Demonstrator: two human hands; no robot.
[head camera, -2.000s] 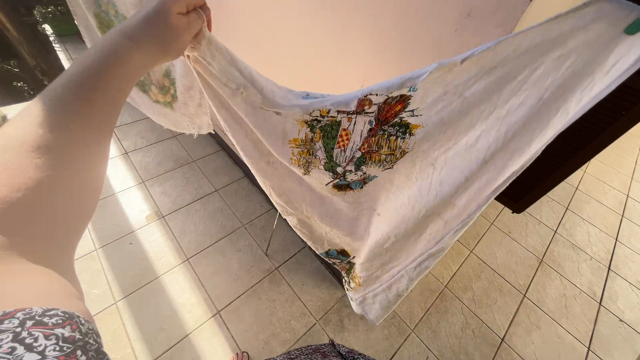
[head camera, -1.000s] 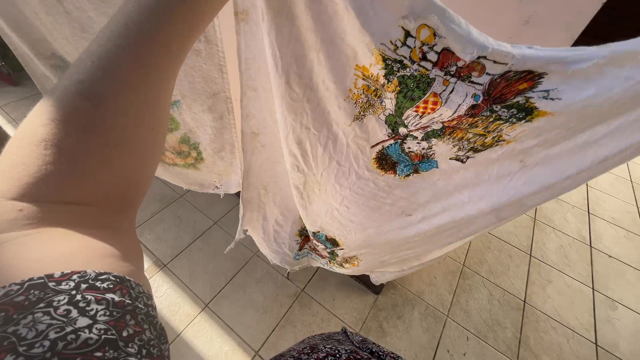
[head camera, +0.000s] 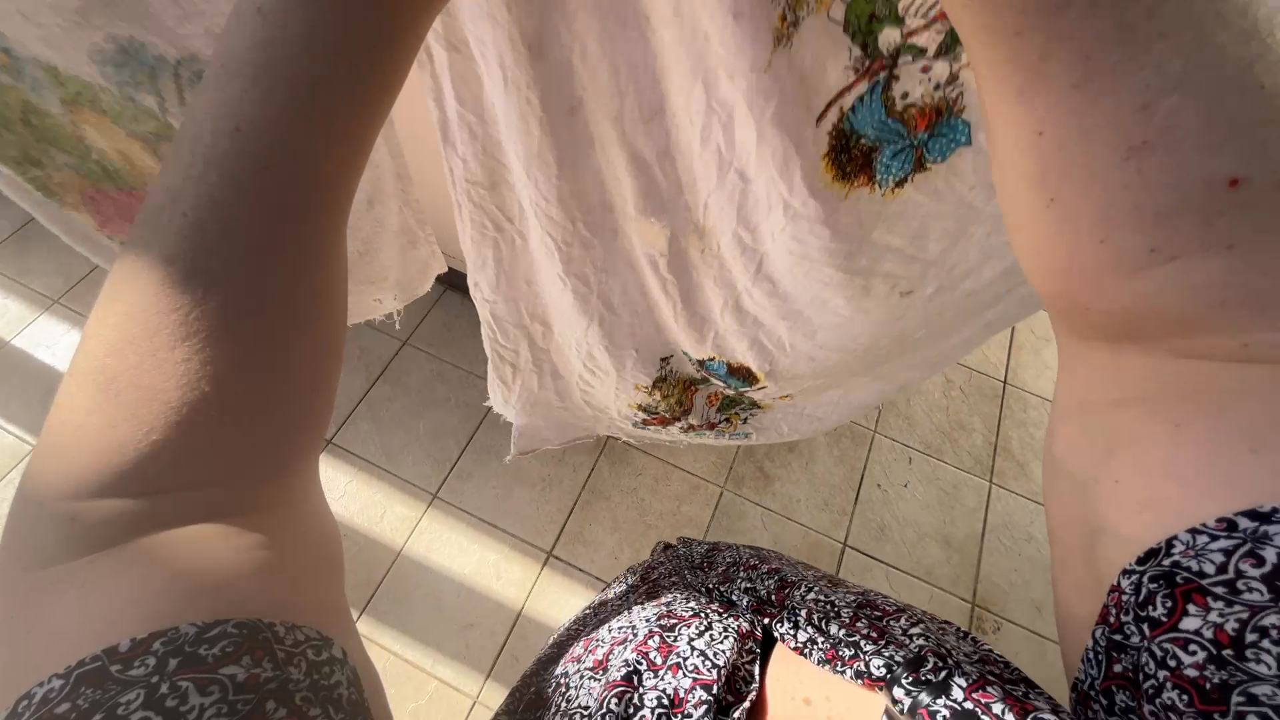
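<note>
A white cotton cloth (head camera: 640, 230) with frayed edges hangs in folds between my two raised forearms. It bears a printed figure with a blue polka-dot bow at the upper right and a smaller colourful print near its bottom hem. My left hand is beyond the top edge of the view, and only the forearm and upper arm show. My right hand is also out of view above, its arm passing in front of the cloth's right side. A second pale cloth (head camera: 390, 240) with a faded landscape print hangs at the left, partly behind my left arm.
Beige floor tiles (head camera: 640, 510) with dark grout lie below, crossed by bands of sunlight. A pale wall (head camera: 420, 160) with a dark base strip shows in the gap between the cloths. My patterned garment (head camera: 690, 620) fills the lower middle.
My right arm has come into view at the right. My left hand, seen gripping the cloth's edge two seconds ago, is out of view above. The cloth hangs closer, in steeper folds.
</note>
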